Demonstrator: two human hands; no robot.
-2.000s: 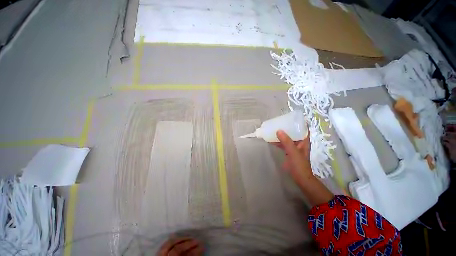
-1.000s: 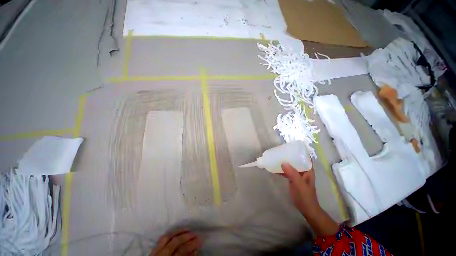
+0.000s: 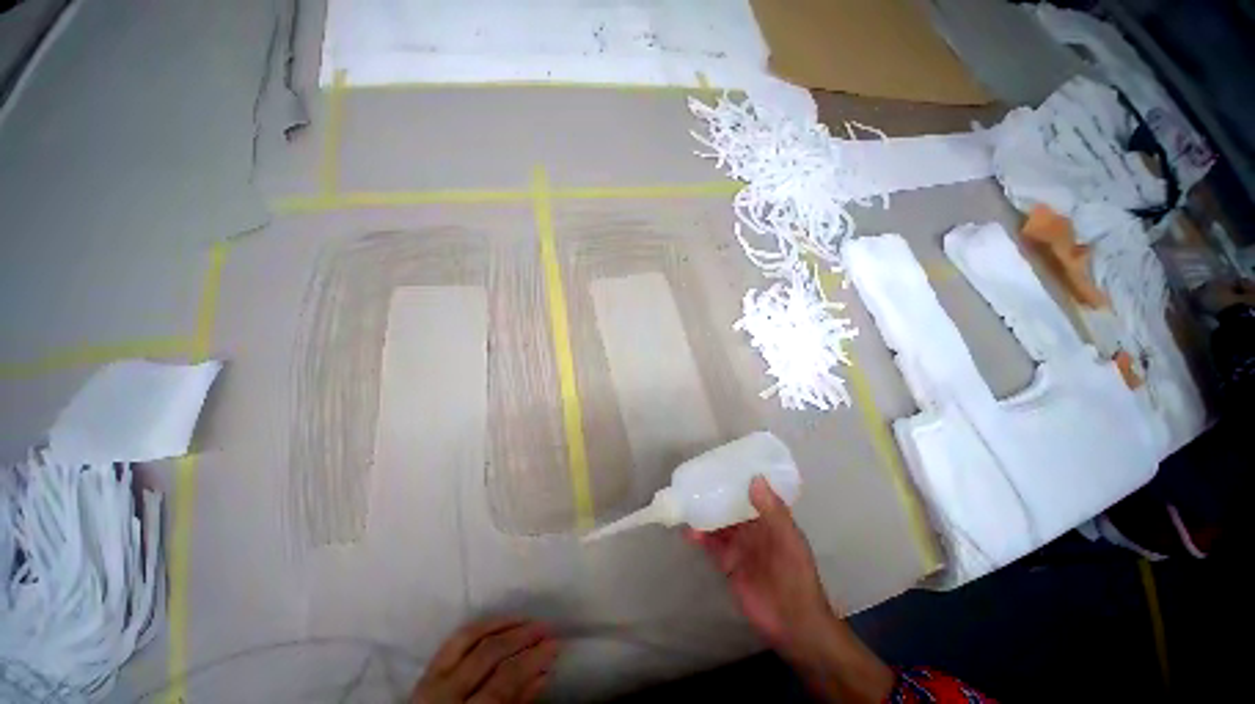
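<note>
A translucent white glue bottle (image 3: pixel 736 481) lies in my right hand (image 3: pixel 771 557), its long thin nozzle pointing left, the tip near the lower end of the yellow centre tape. My left hand (image 3: pixel 491 663) lies at the bottom edge of the picture, cut off by it; its fingers are bent, and whether they hold anything is hidden. Between and above the hands, the grey-beige table cover (image 3: pixel 434 371) shows dark streaks around two long strap shapes and a rounded neck shape.
Looped white strips (image 3: pixel 83 578) and a small white piece (image 3: pixel 135 409) lie left. Tangled white strips (image 3: pixel 796 337) lie right, beside stacked white vest-shaped panels (image 3: pixel 1025 440). Brown card (image 3: pixel 874 48) and a white sheet (image 3: pixel 537 39) lie at the far side, orange scraps (image 3: pixel 1063 255) at far right.
My right hand has carried the bottle down and left; its nozzle now points down-left. My left hand shows a little more of its fingers. The table view has shifted slightly up and left.
</note>
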